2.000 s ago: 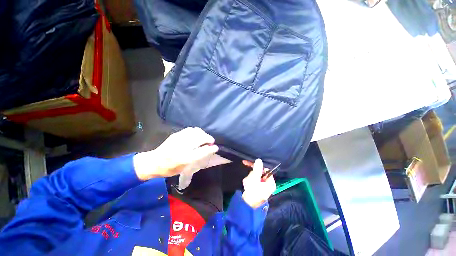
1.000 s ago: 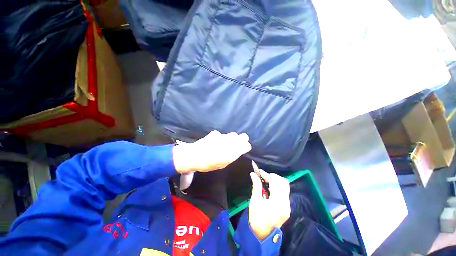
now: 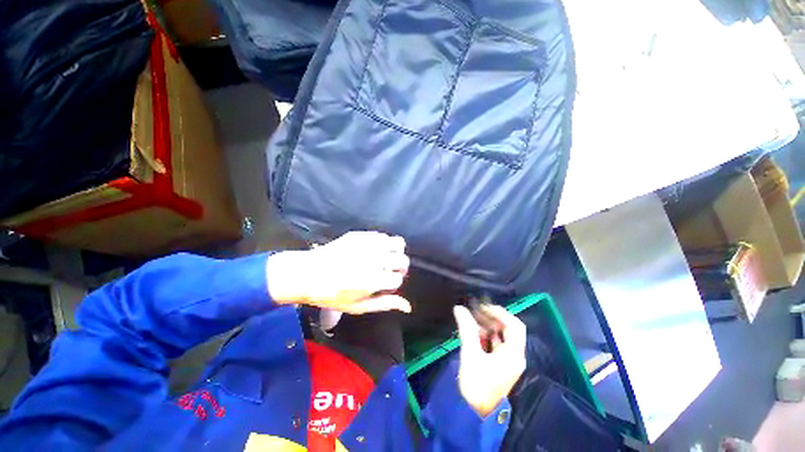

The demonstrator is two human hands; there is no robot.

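The navy padded bag panel (image 3: 397, 190) with stitched slip pockets (image 3: 490, 93) hangs over the near edge of the white table towards my lap. My left hand (image 3: 353, 272) is at the panel's lower left edge, fingers curled on the edge and thumb pointing right; the fingertips' hold is partly hidden by the hand. My right hand (image 3: 491, 357) is just below the panel's lower right edge, apart from it, closed around the small dark thread snips (image 3: 485, 322), which are blurred.
A carton with red tape (image 3: 190, 141), filled with dark bags (image 3: 71, 97), stands at the left. A green crate (image 3: 565, 353) with dark goods is by my lap. The white table (image 3: 653, 115) is at the right, with a metal sheet (image 3: 649, 309) and an open carton (image 3: 750, 221) below.
My left hand has shifted left along the panel's lower edge since a second ago. My right hand with the snips has moved slightly right, and the snips have turned. The panel has barely moved.
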